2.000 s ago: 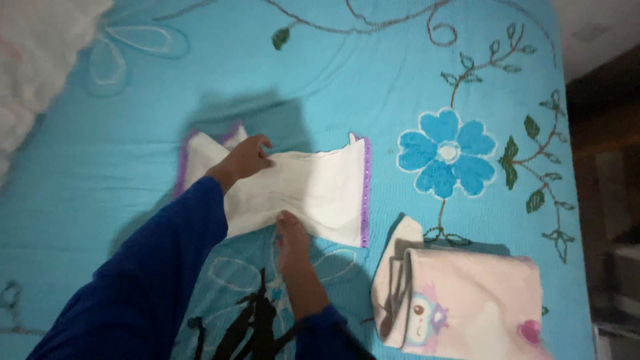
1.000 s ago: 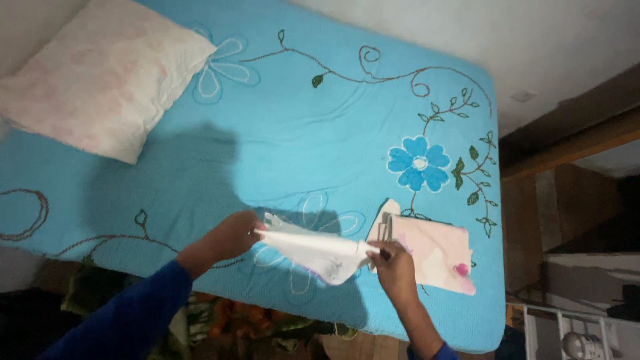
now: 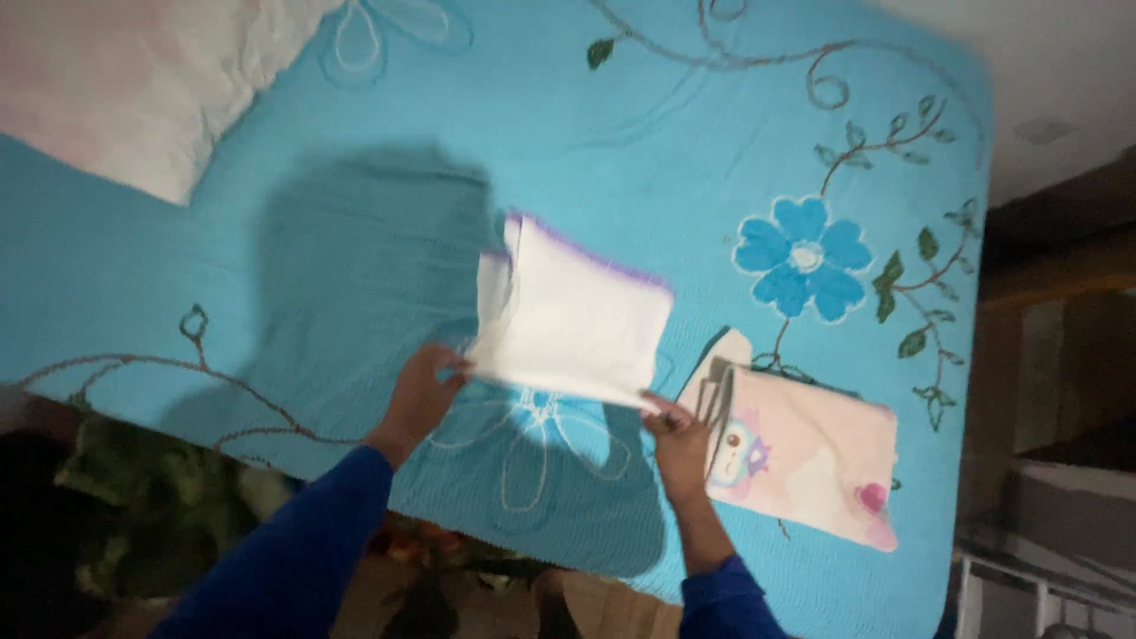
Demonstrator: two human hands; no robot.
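A white cloth with a purple edging (image 3: 577, 319) hangs or lies folded between my hands over a blue bedspread with painted flowers (image 3: 621, 160). My left hand (image 3: 426, 390) pinches its near left corner. The near right corner is between the fingers of my right hand (image 3: 676, 439). The purple edge is on the far side, and folded layers show at the left. Just right of my right hand lies a folded pink cloth with an owl print (image 3: 808, 453).
A pale pillow (image 3: 151, 80) lies at the top left. The bed's near edge runs below my hands, with a dark green patterned fabric (image 3: 160, 506) beyond it. A white metal frame (image 3: 1003, 586) stands at the lower right, off the bed.
One second ago the white cloth was stretched narrow between my hands; now it spreads out on the far side of them. The view has moved closer. The pink cloth has stayed on the bed.
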